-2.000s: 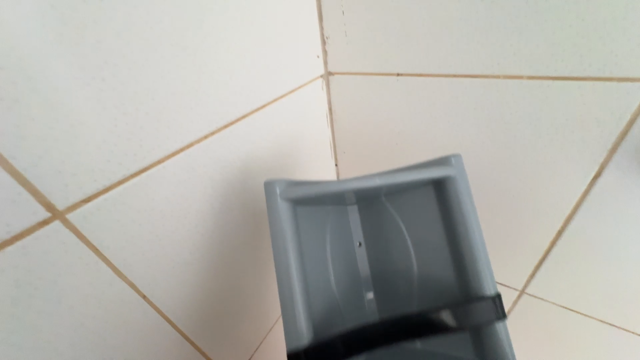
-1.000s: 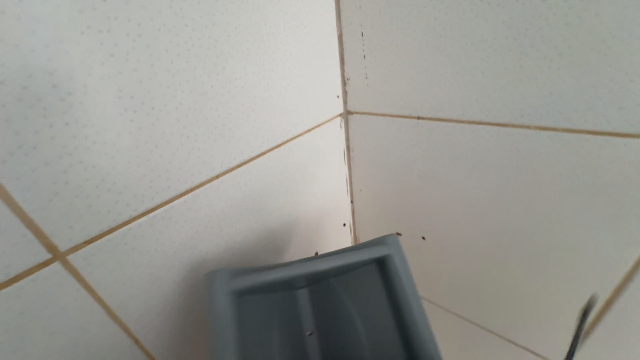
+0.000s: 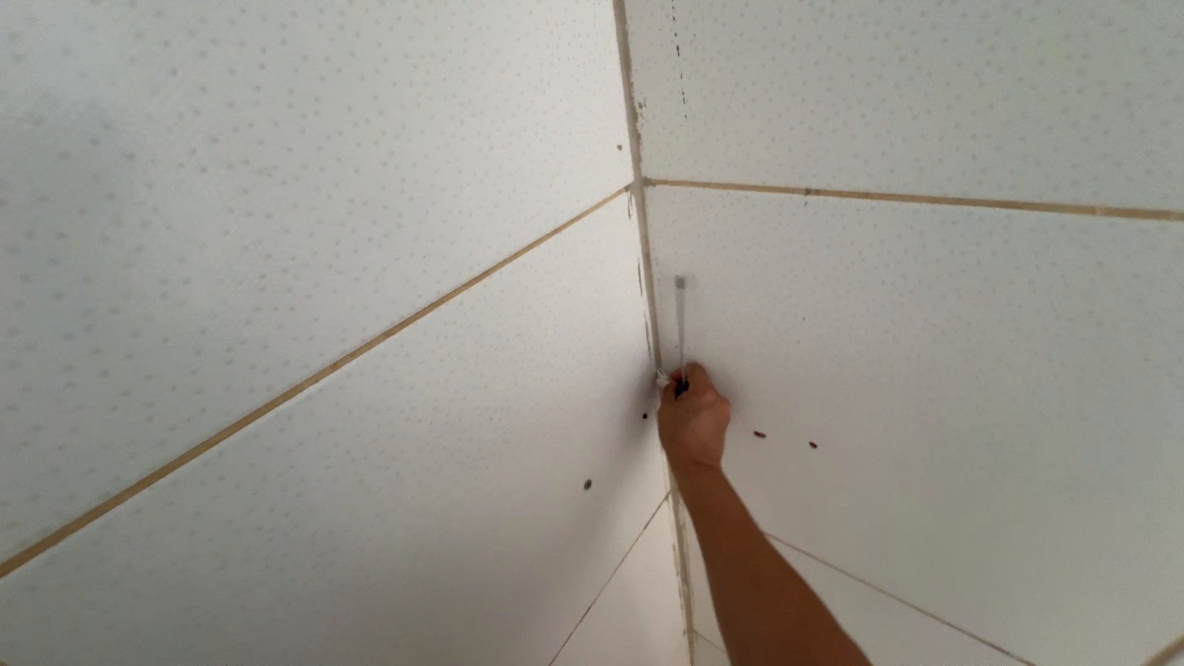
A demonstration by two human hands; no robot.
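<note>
My right hand [image 3: 696,421] reaches up from the lower right to the corner where two tiled walls meet. Its fingers are closed on a slim tool [image 3: 682,324] with a dark handle end and a thin pale shaft pointing upward; the kind of tool cannot be told for sure. A small white piece [image 3: 662,379] shows at the fingertips, against the corner joint [image 3: 650,296]. My left hand is out of view.
Speckled white wall tiles [image 3: 324,231] with tan grout lines [image 3: 444,298] fill both sides. Drilled-looking dark holes or marks [image 3: 587,484] dot the left wall, and two brownish ones [image 3: 759,434] lie right of the hand.
The grey plastic corner holder seen against the walls in both earlier frames is out of view. My right hand with the slim tool has come into view at the corner.
</note>
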